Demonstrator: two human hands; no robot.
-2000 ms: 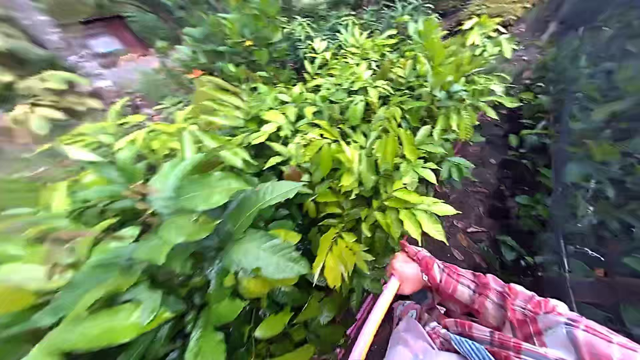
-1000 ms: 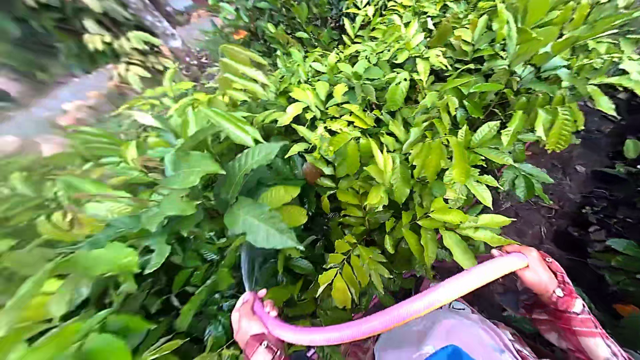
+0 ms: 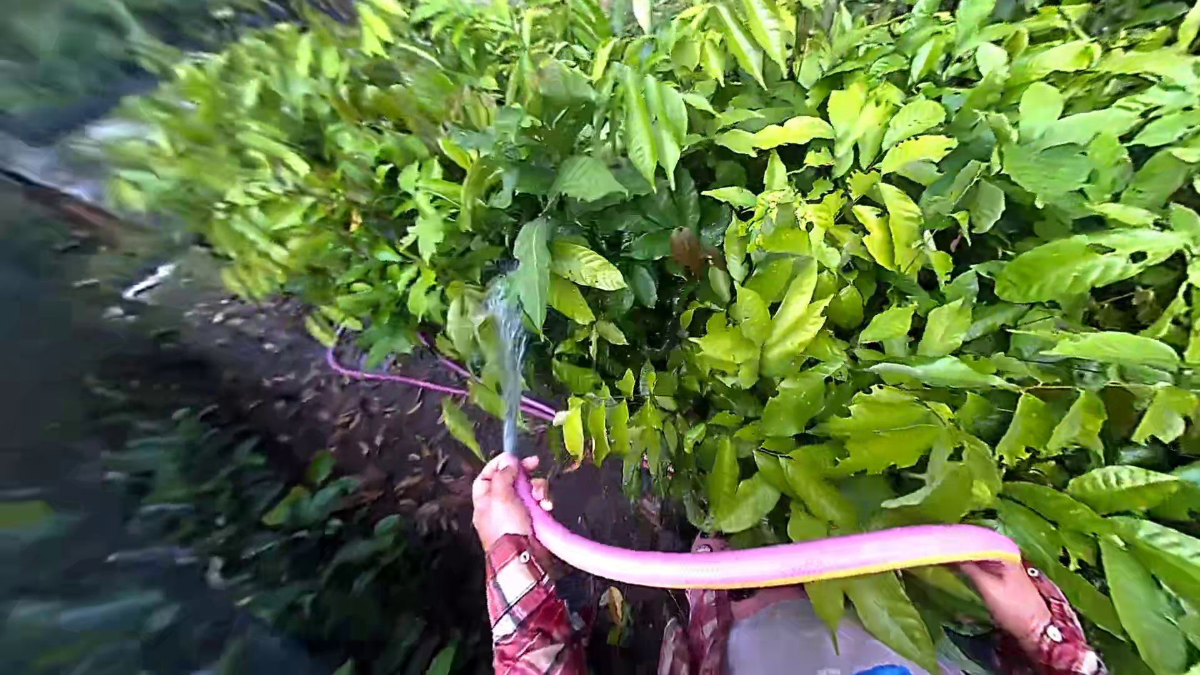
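My left hand (image 3: 506,492) grips the mouth end of a pink garden hose (image 3: 731,568) with a yellow stripe, and a spray of water (image 3: 511,375) leaves it toward the leafy plants (image 3: 769,328). The hose curves across to the lower right, where my right hand (image 3: 998,586) is at its bend; the fingers there are mostly hidden under the hose and leaves. Both arms wear red plaid sleeves.
Thinner pink hose (image 3: 403,380) lies on the dark soil (image 3: 281,352) strewn with dry leaves, partly under the plants. Low dark foliage (image 3: 234,506) grows at the lower left. Dense leafy branches reach close around my right arm.
The view has swung left a lot. My left hand, not seen two seconds ago, holds the hose end in the later frames. More soil and the thinner hose now show on the left.
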